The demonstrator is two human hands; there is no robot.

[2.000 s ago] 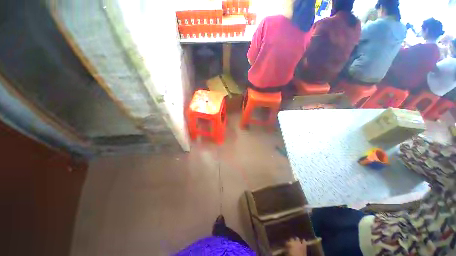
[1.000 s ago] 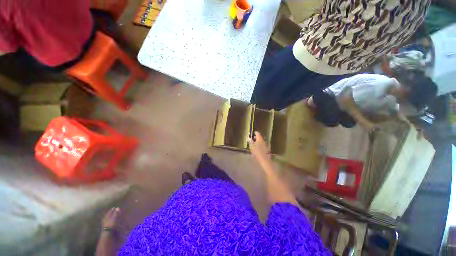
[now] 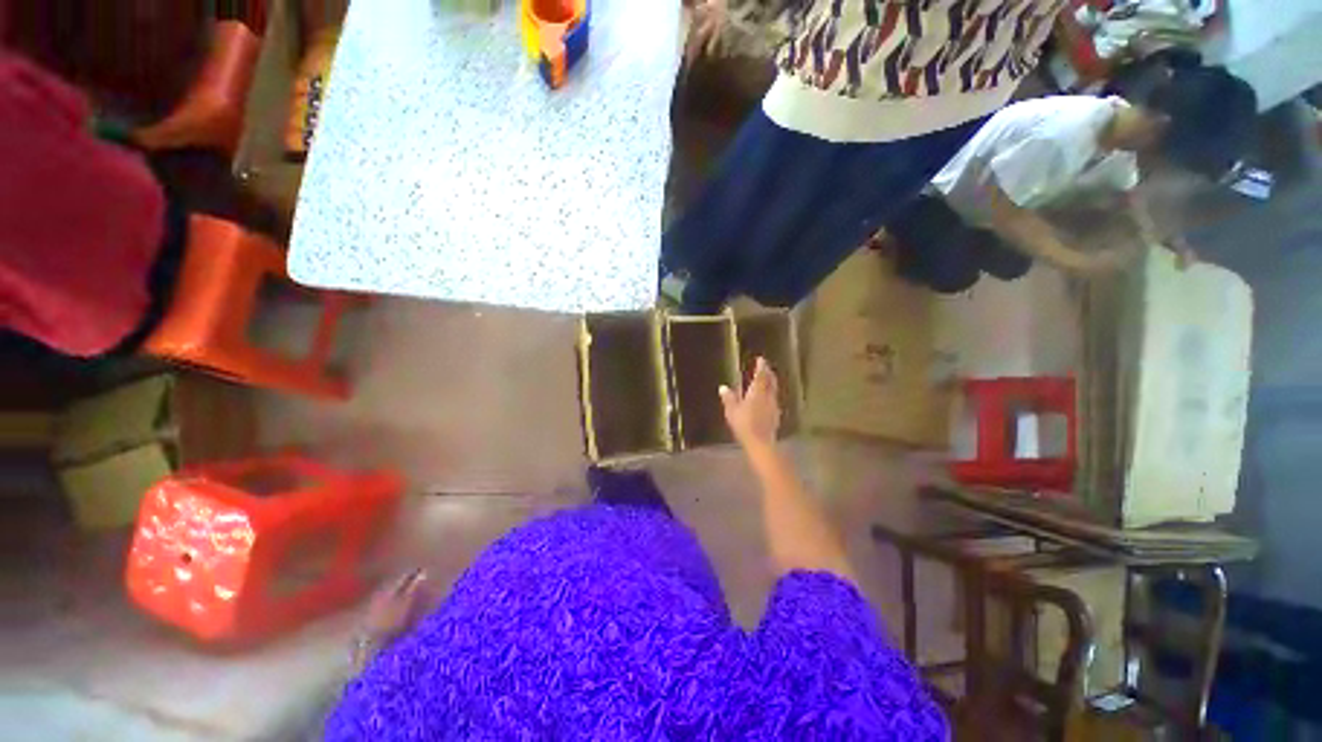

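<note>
Empty open brown cartons [image 3: 625, 389] stand side by side on the floor in front of me. My right hand [image 3: 753, 407] is over their near right part with its fingers apart; whether it touches a carton wall cannot be told. My left hand [image 3: 392, 600] is low at the left beside my purple top, blurred and partly hidden, away from the cartons.
A speckled table [image 3: 479, 160] bears an orange and blue object [image 3: 557, 39]. Red-orange stools [image 3: 196, 558] stand at left, a red one [image 3: 1018, 432] at right. One person stands beyond the cartons; another bends by upright cardboard sheets [image 3: 1182, 392]. A chair [image 3: 1066, 623] holds flat cartons.
The view has turned down and right from the orange boxes on the bench to the cartons. My right hand has come over the cartons and its fingers have spread. My left hand has come into view.
</note>
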